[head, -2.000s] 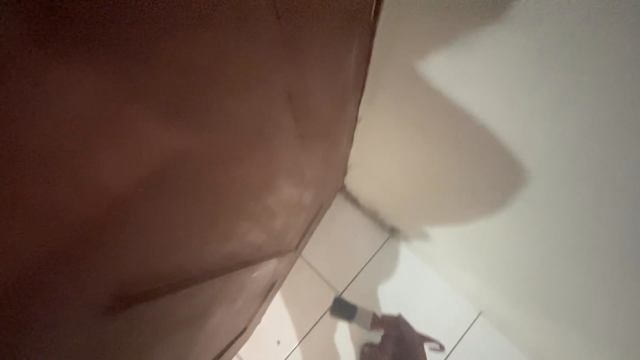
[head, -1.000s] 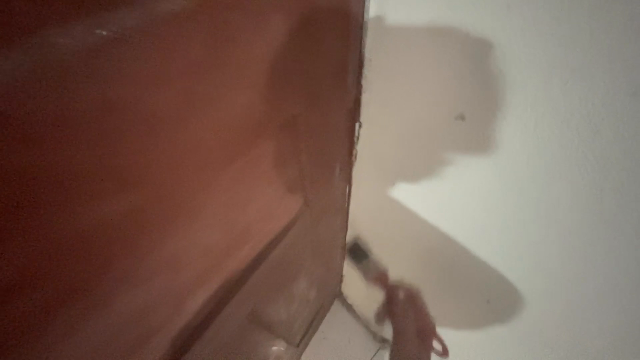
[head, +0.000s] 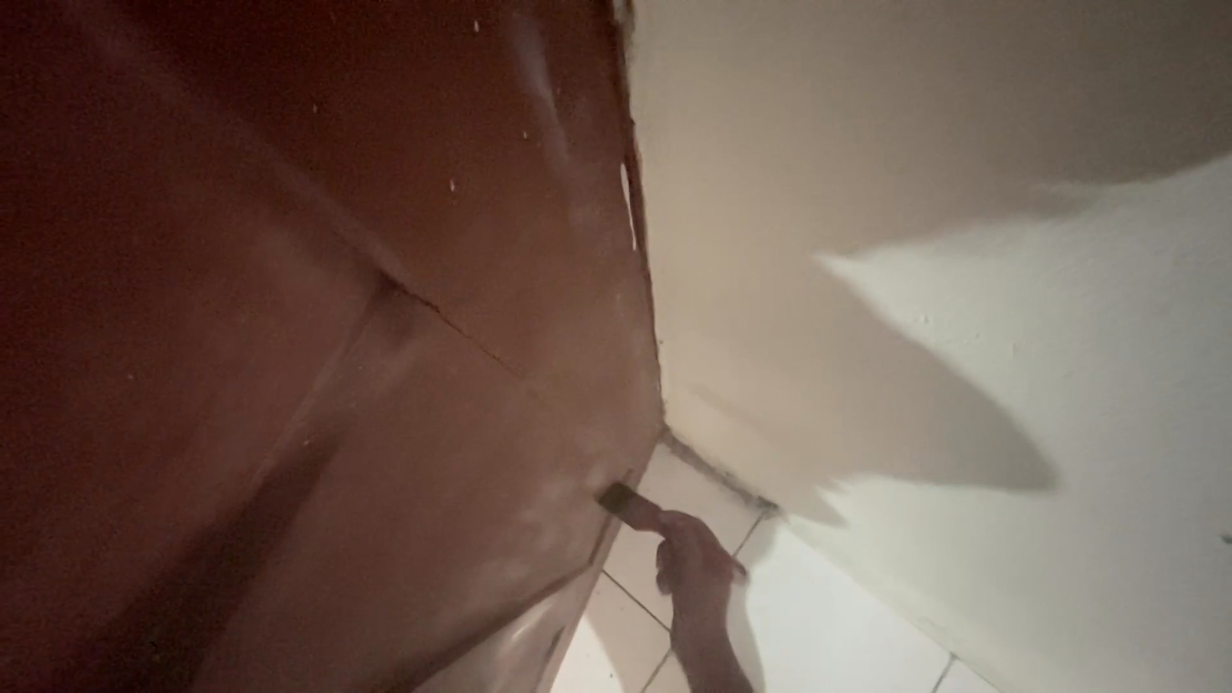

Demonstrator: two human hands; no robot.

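Observation:
My right hand [head: 695, 563] reaches in from the bottom, right of centre, and is closed around a flat paintbrush [head: 633, 508]. The dark bristles point up and left and lie at the lower edge of a glossy reddish-brown panel [head: 500, 433]; whether they press on it cannot be told. The handle's end sticks out on the right of the hand. My left hand is out of view.
A white wall [head: 1107, 385] with large shadows meets the brown panel along a vertical corner with a rough edge. Pale floor tiles [head: 818, 597] with dark joints lie below. A dark line runs where wall and floor meet.
The brush in my right hand was over the floor tiles, then in front of the white wall near the corner. Now its bristles are at the brown panel's lower edge. The view has shifted.

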